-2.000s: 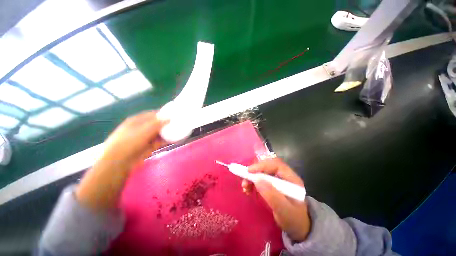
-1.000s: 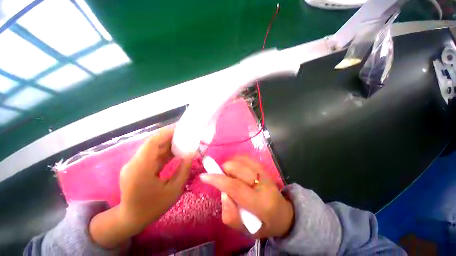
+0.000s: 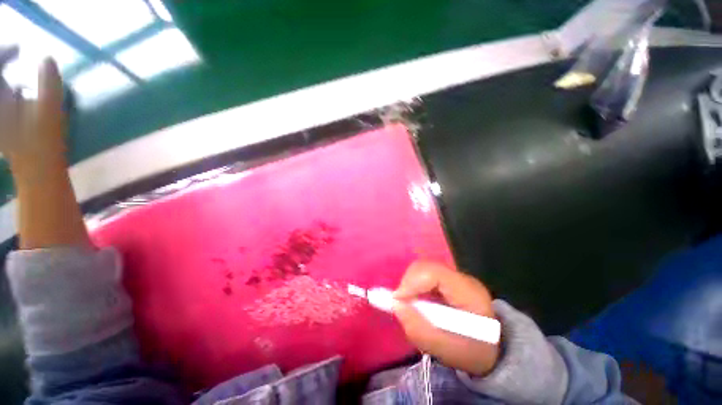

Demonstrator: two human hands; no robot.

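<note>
My right hand (image 3: 447,316) grips a white pen-shaped tool (image 3: 455,320) over the right part of a pink work pad (image 3: 364,182). The tool's thin tip points left, at the right edge of a heap of tiny pale parts (image 3: 301,302). A scatter of tiny dark red-black parts (image 3: 293,251) lies just beyond the heap. My left hand (image 3: 36,115) is at the far left, blurred, over the green belt. A bright white patch shows by its fingers; I cannot tell if it is a held thing or the window reflection.
The shiny green conveyor belt (image 3: 317,47) runs beyond a pale metal rail (image 3: 261,115). A crumpled clear bag (image 3: 624,83) hangs by a slanted post at the upper right. White slotted housings (image 3: 712,119) lie at the right edge of the black bench (image 3: 538,213).
My left hand has moved from the pad to the far left over the belt. The white housing and its red wire have left the pad. My right hand has moved right, still with the tool.
</note>
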